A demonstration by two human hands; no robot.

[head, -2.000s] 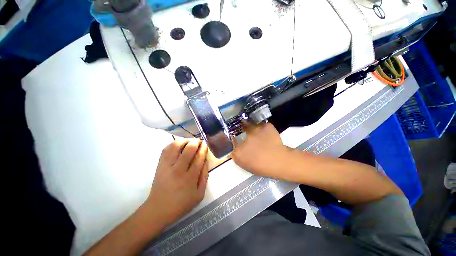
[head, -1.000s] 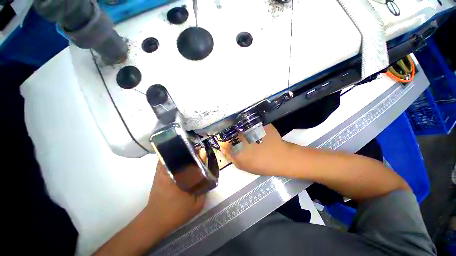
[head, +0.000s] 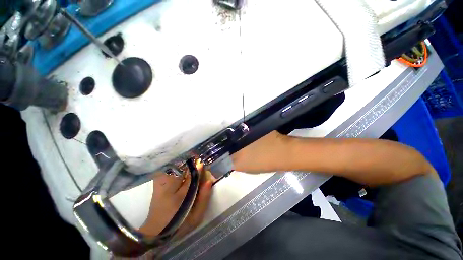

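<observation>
The white sewing machine head (head: 193,106) fills the upper middle. A curved shiny metal guard (head: 114,226) stands out at its lower left, over my left hand. My left hand (head: 170,200) is partly hidden behind this guard, with its fingers by the lit needle area (head: 199,163). My right hand (head: 256,154) is just right of the needle area; its fingertips are hidden by a stubby grey cylinder (head: 222,165) and machine parts. A short dark edge shows between the hands; I cannot tell if it is fabric. Black cloth (head: 325,114) lies under the machine arm.
A grey ruler strip (head: 254,198) runs along the white table's front edge. Orange-yellow rings (head: 417,56) lie at the table's right end. A pale woven band (head: 364,45) hangs over the machine arm. A blue crate (head: 424,134) stands right, below table level. Grey-clothed lap is below.
The view has moved closer and turned, so the machine head looks larger. The metal guard appears lower left and wider open, with my left hand seen through it. Both hands stay by the needle.
</observation>
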